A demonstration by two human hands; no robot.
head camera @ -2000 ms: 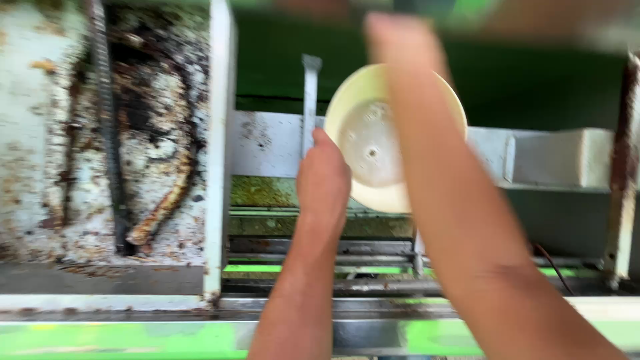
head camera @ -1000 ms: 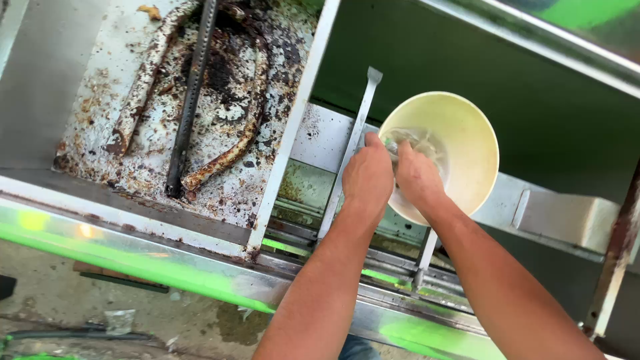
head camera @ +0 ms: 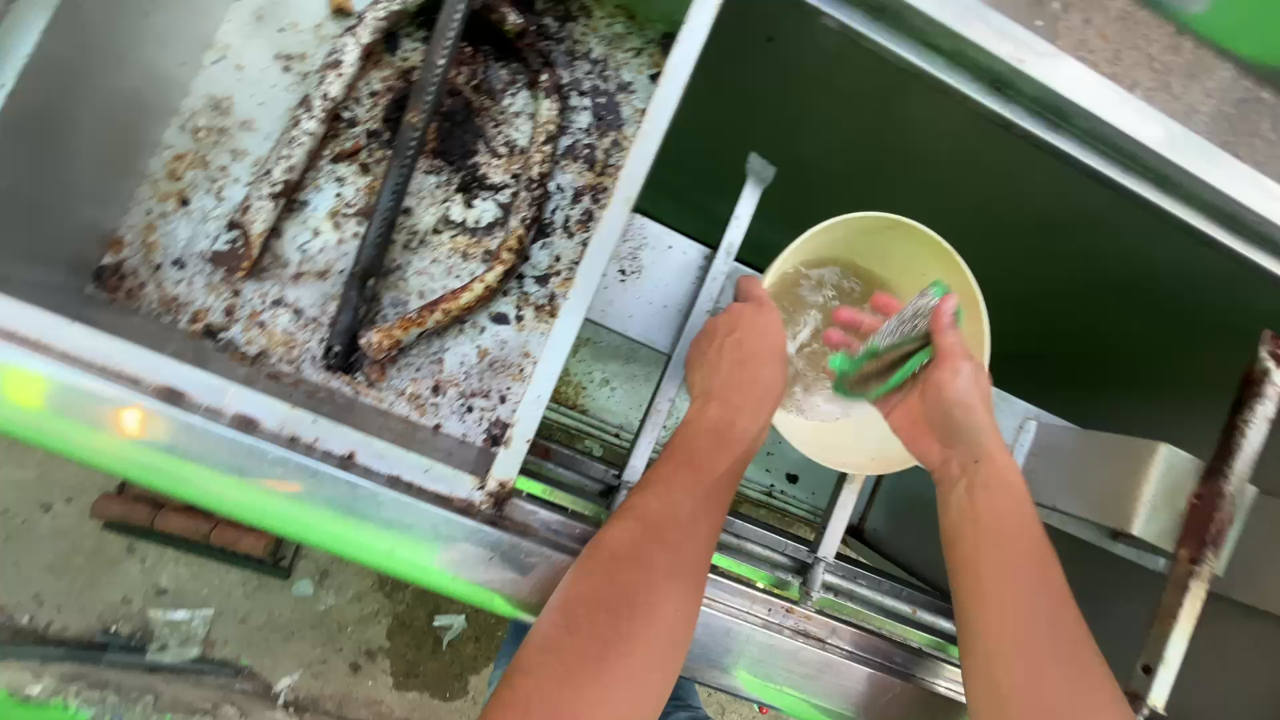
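Note:
A cream plastic bowl (head camera: 850, 450) with cloudy, stirred water in it rests over the metal bars of a frame. My left hand (head camera: 738, 355) grips its left rim, the thumb near the rim's edge. Over the bowl's right half, my right hand (head camera: 925, 390) is turned palm up with the fingers spread toward the water. It holds a green-edged scouring pad with a silvery face (head camera: 895, 345), blurred by motion, between thumb and palm. A flat metal bar (head camera: 715, 280) runs just left of my left hand.
At left, a steel compartment (head camera: 200, 200) with burnt grime holds a rusty curved pipe (head camera: 520, 220) and a dark perforated tube (head camera: 400, 190). A rusty upright bar (head camera: 1215, 500) stands at right. Beyond the green-and-steel front edge (head camera: 300, 500), the floor shows a rack with brown blocks (head camera: 190, 525) and plastic scraps.
My right hand was down in the bowl beside my left hand one second ago; now it is raised over the bowl with the scouring pad showing. My left hand stays at the left rim.

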